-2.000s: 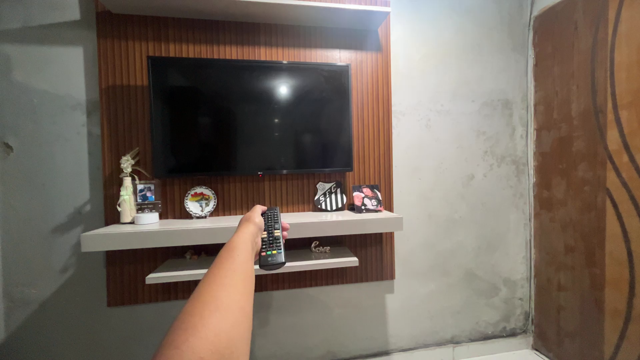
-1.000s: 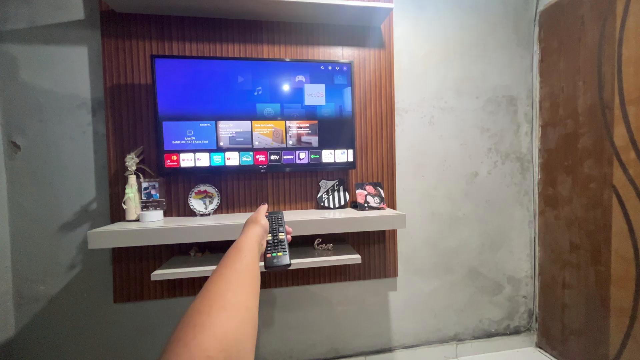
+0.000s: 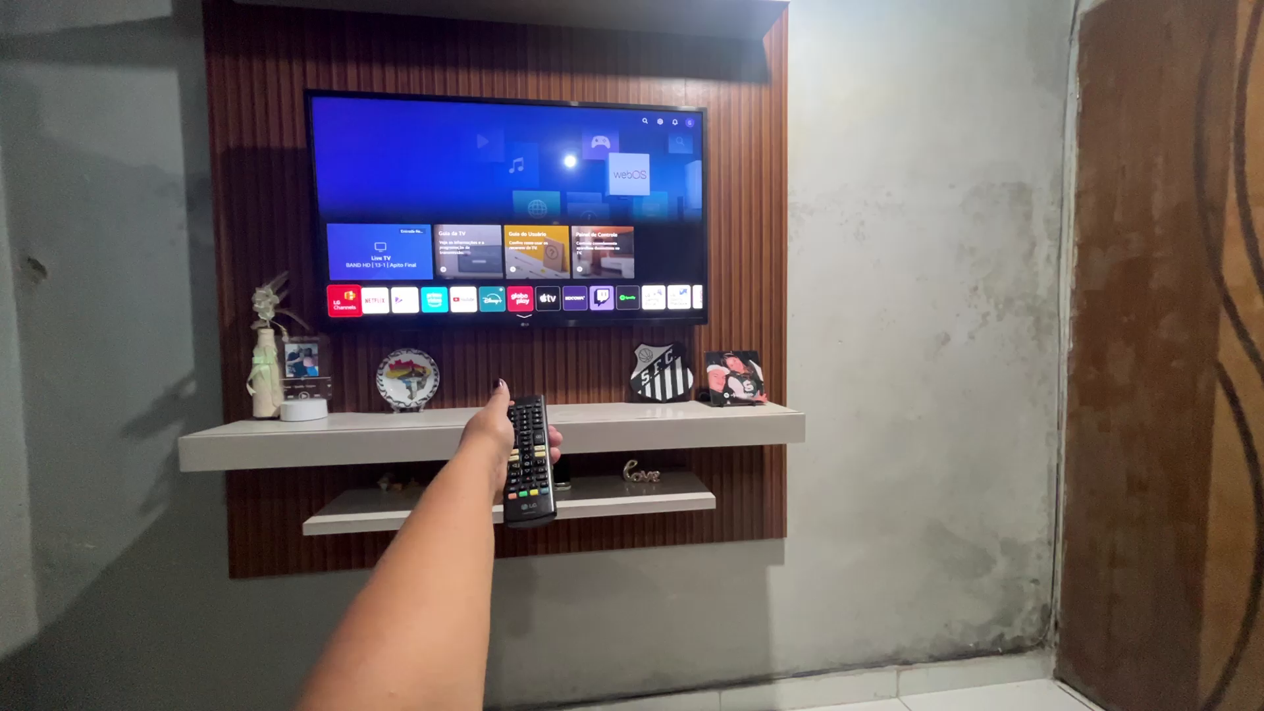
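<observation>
My left hand [image 3: 489, 423] holds a black LG remote control [image 3: 531, 459], its thumb along the left side and its fingertips showing at the right side. The remote stands out in front of a white wall shelf [image 3: 632, 434], with its button side facing me. Above the shelf a flat-screen television [image 3: 395, 168] hangs on a slatted wood panel and is lit, with a blue home screen and a row of app tiles. My right hand is not in view.
On the shelf are a decorated bottle [image 3: 265, 370], a small white round device [image 3: 303, 408], a decorative plate [image 3: 407, 379], a black-and-white crest [image 3: 663, 372] and a photo piece [image 3: 735, 377]. A lower shelf [image 3: 612, 504] holds a metallic word ornament [image 3: 641, 473]. A brown wooden door [image 3: 1136, 346] is at right.
The television screen was dark two seconds ago and showed the home screen one second ago, as it does now. My left hand has kept hold of the remote.
</observation>
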